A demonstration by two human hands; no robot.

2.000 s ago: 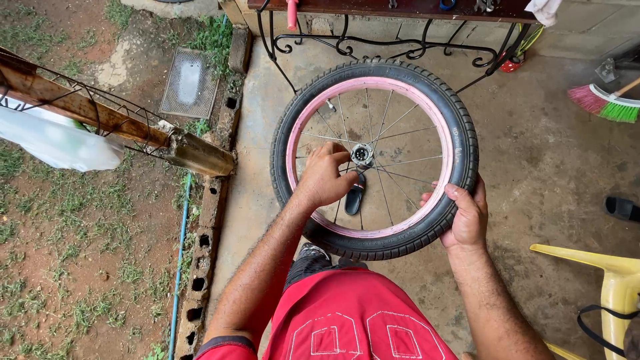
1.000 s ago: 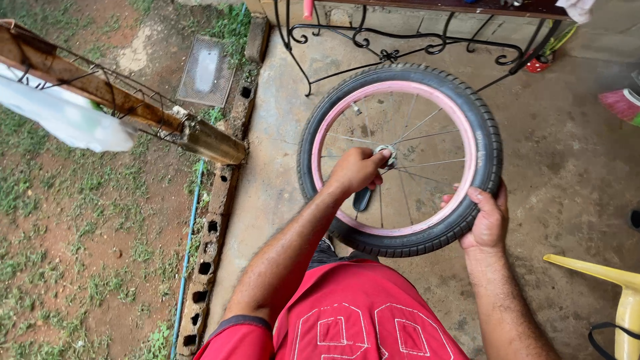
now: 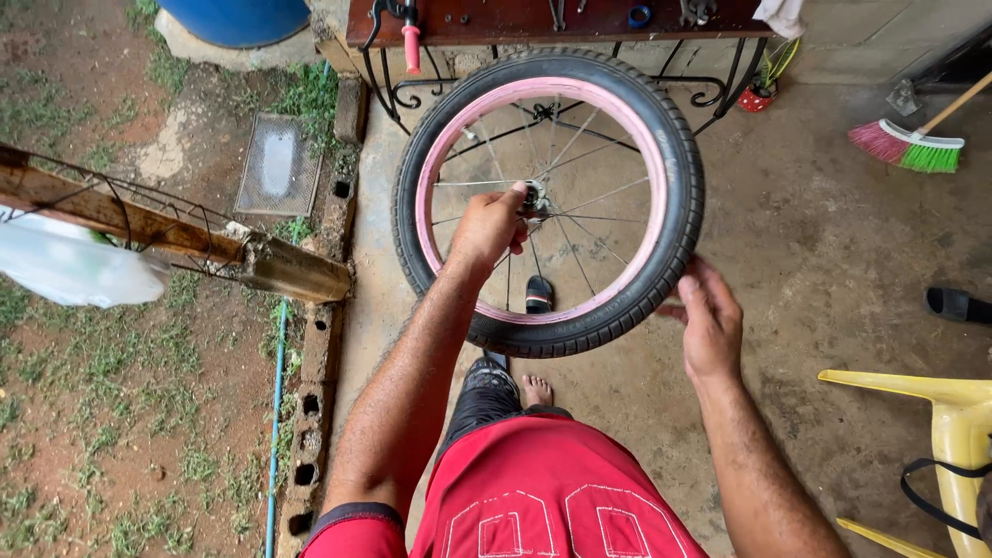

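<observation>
A bicycle wheel with a pink rim (image 3: 657, 182) and a black rubber tire (image 3: 686, 170) is held up in front of me. My left hand (image 3: 492, 225) grips it at the hub (image 3: 536, 198), thumb on top and fingers curled beneath. My right hand (image 3: 709, 314) is at the tire's lower right edge, its fingers apart and partly behind the tire; whether they touch it is unclear. Thin spokes (image 3: 573, 147) run from hub to rim, and a black sandal (image 3: 539, 294) shows through them on the floor.
A dark red table (image 3: 496, 23) ahead holds small tools, a blue ring (image 3: 639, 16) and a pink handlebar grip (image 3: 411, 50). At right are a broom (image 3: 907, 146), another sandal (image 3: 947, 303) and a yellow plastic chair (image 3: 957, 434). A rusty beam (image 3: 124, 209) and block edging (image 3: 314, 403) lie left.
My right hand was holding the tire's lower right edge and has loosened, its fingers now spread. My left hand stays at the hub.
</observation>
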